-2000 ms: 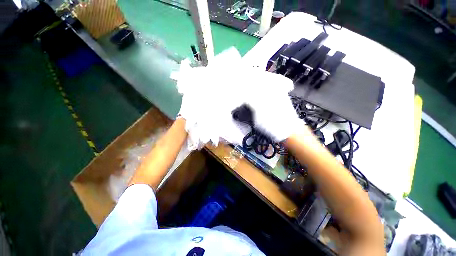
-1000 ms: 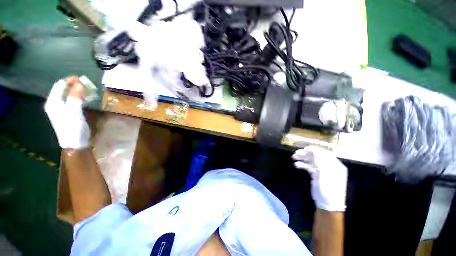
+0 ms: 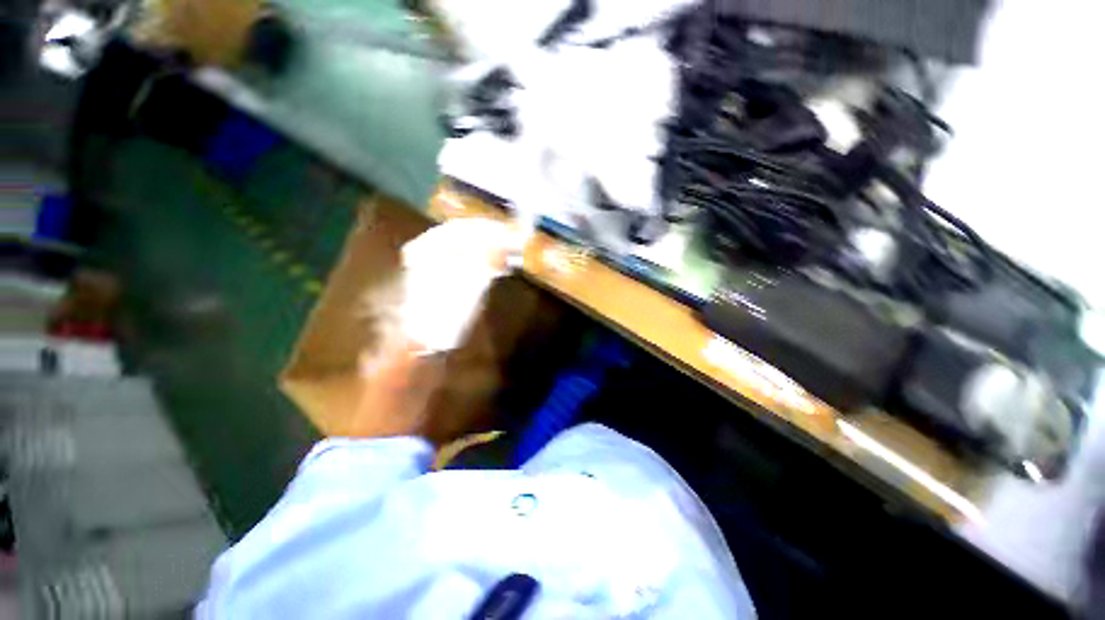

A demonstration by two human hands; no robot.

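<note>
My left hand, in a white glove, is blurred over the open brown carton at the bench's front edge; I cannot tell whether it holds anything. My right hand is out of the picture. A white clump of plastic bags lies on the bench just beyond the left hand. Tangled black cords lie right of the clump. A dark fixture with whitish round lumps sits near the front edge.
A dark flat pad shows at the top right. A blue crate is below the bench. Grey stacked items stand at the lower left. The green floor with a yellow-black line lies left of the carton.
The view has swung left. The right hand, seen low by the bench a second ago, has left the picture. The left hand is now over the carton beside the bench edge.
</note>
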